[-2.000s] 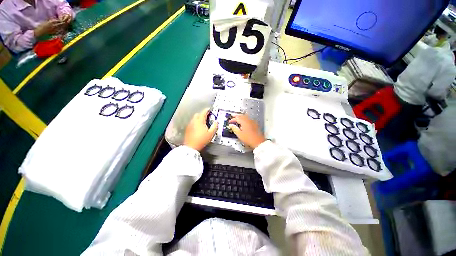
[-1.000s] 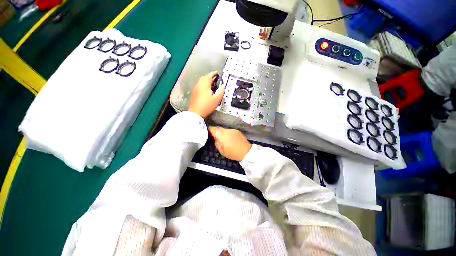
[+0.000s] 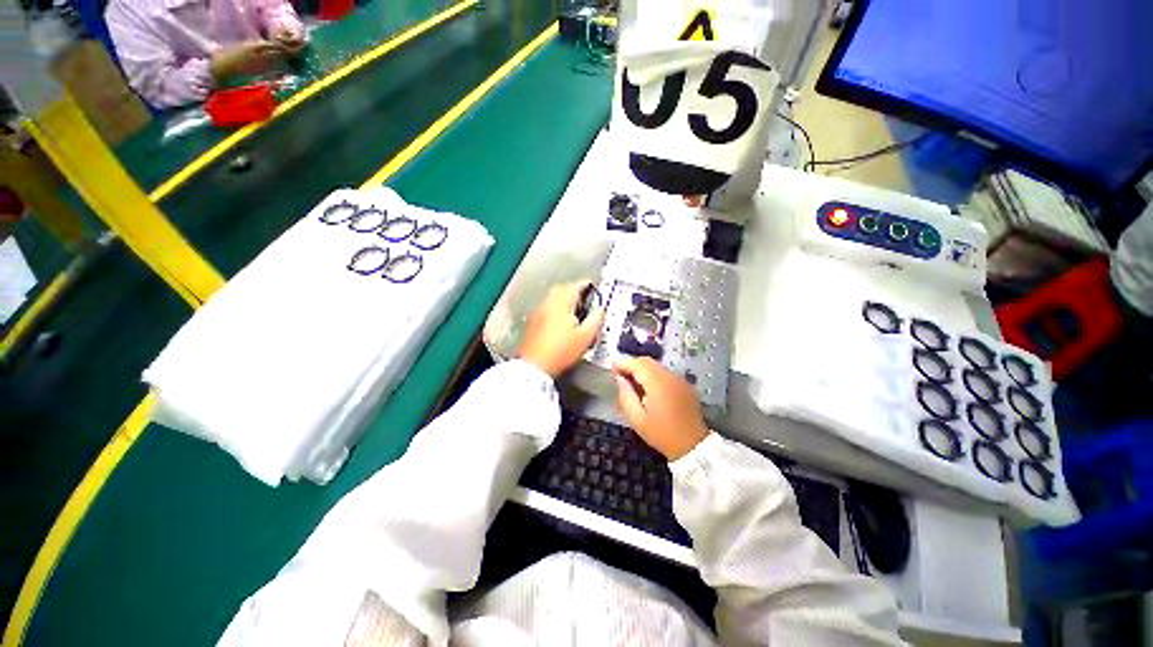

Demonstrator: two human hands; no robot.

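The dark fixture [image 3: 644, 324] sits on the silver perforated base plate [image 3: 711, 293] under the machine head. A ring shape shows in its seat. My left hand [image 3: 560, 331] is at the plate's left edge, its fingers closed on a black ring part [image 3: 587, 302]. My right hand [image 3: 660, 402] is at the plate's front edge, just below the fixture, with thumb and index finger close together; whether it holds anything small is not clear. Ring parts [image 3: 937, 401] lie in rows on the right foam sheet [image 3: 822, 384]. Several more lie on the left foam stack [image 3: 297, 331].
The machine head [image 3: 693, 108] marked 05 stands behind the plate. The control panel [image 3: 881, 229] is behind the right foam. A keyboard [image 3: 604, 470] and mouse [image 3: 878, 526] lie below. A monitor [image 3: 999, 76] is at upper right. A person in pink [image 3: 190, 48] sits across the green belt.
Since one second ago my right hand has risen from above the keyboard to the plate's front edge. Earlier it was on the fixture. My left hand still holds its ring part. The view has tilted up.
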